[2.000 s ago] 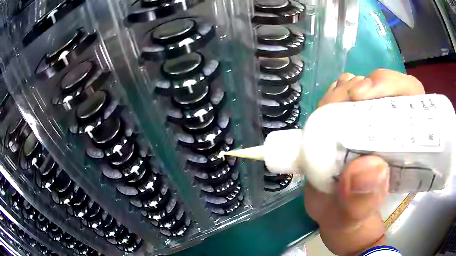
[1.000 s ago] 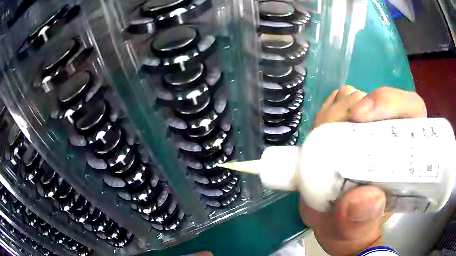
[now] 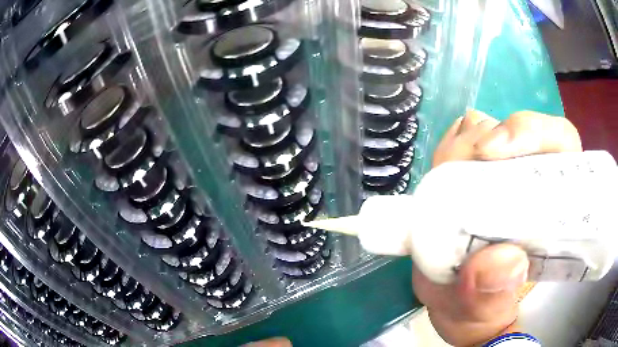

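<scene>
My right hand [image 3: 498, 271] holds a white squeeze bottle [image 3: 522, 210] on its side, thumb below and fingers over the top. The bottle's pale nozzle points left, its tip at the small round black parts [image 3: 295, 220] in a long row. I cannot tell if it touches them. Several rows of these parts stand in a clear plastic tray [image 3: 339, 271]. A small piece of my left hand [image 3: 268, 343] shows at the bottom edge; its fingers are mostly cut off by the frame.
A teal-green mat [image 3: 352, 308] lies under the tray and shows along its front and right side. A pale table with a yellow-brown edge is at the lower right. Dark equipment [image 3: 586, 41] and a dark red area [image 3: 593, 118] are at the upper right.
The bottle and nozzle have moved a little down across the view since the earliest frame, and its label has turned. A bit of my left hand has appeared at the bottom edge.
</scene>
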